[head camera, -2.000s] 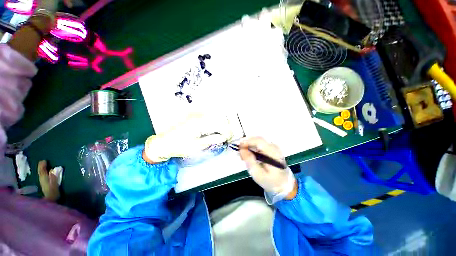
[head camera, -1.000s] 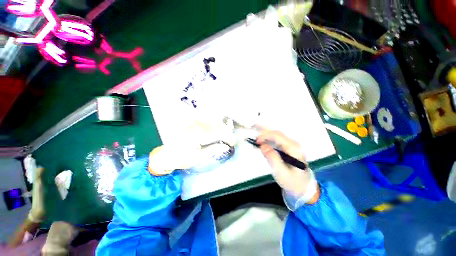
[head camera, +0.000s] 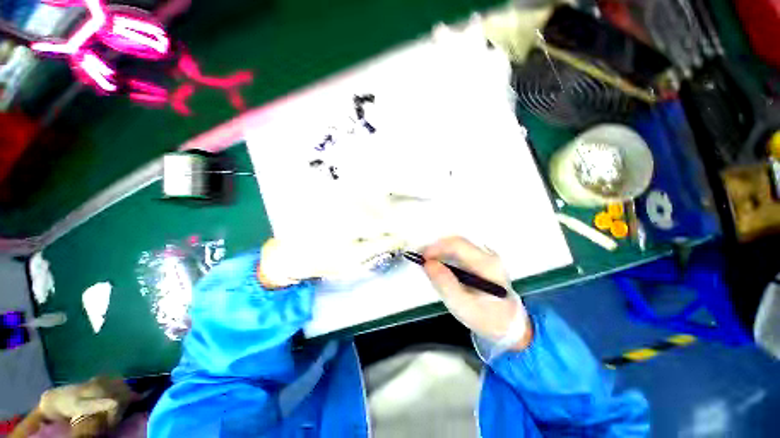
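My left hand (head camera: 329, 257), in a cream glove, lies low over the white sheet (head camera: 479, 205) and holds a small dark part (head camera: 382, 257) at its fingertips, blurred and partly hidden by the fingers. My right hand (head camera: 470, 287), in a thin whitish glove, grips slim dark tweezers (head camera: 475, 281) like a pen. The tweezers' tip points left and meets or nearly meets the small part. A cluster of small black wired parts (head camera: 365, 113) lies on the far side of the sheet.
A solder spool (head camera: 186, 176) and a clear plastic bag (head camera: 168, 287) are at left. At right are a cream cup (head camera: 637, 162), orange-yellow pieces (head camera: 611, 221), a white stick (head camera: 587, 231) and a round fan guard (head camera: 564, 90). Another person's hand (head camera: 81, 402) shows bottom left.
The tweezers have moved away from the left fingertips and back to them. The other person's arm at top left has left the picture. The view has shifted slightly.
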